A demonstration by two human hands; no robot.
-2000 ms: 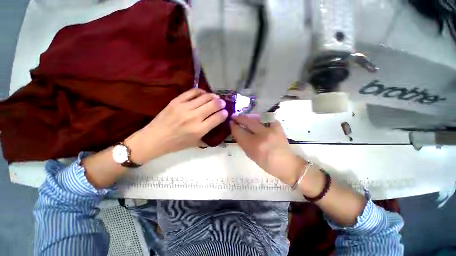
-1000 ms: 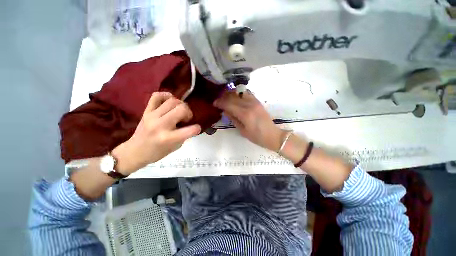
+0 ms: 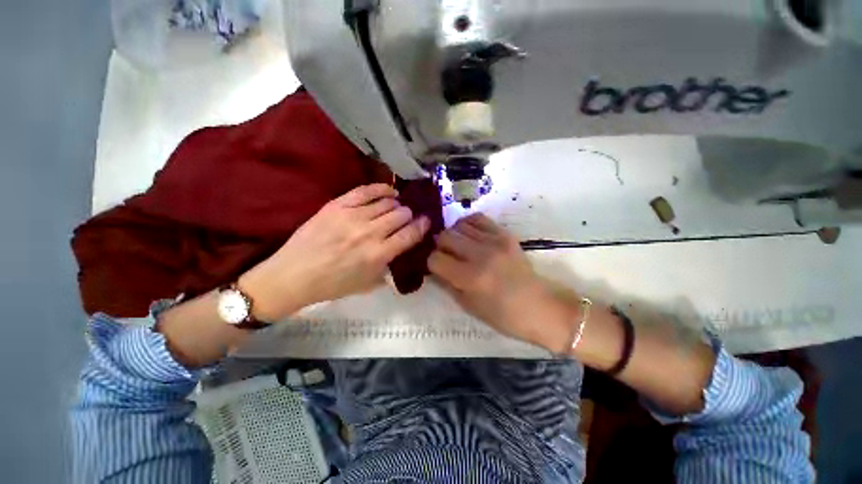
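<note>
A dark red garment piece lies bunched on the table left of the needle, with a narrow folded end under my fingers. My left hand pinches the cloth just left of the lit needle area. My right hand holds the right edge of the narrow end with its fingertips, just below the presser foot. The presser foot and needle are hard to make out in the violet-white light. The white strip is not visible.
The white sewing machine head marked "brother" fills the top. Thread snips lie on the bed at right. A clear bag stands at back left. A pale perforated basket is below left. Red cloth hangs below right.
My left hand has moved right onto the narrow end of the cloth, near my right hand. The narrow end now points down toward the front edge. The white strip has gone from view.
</note>
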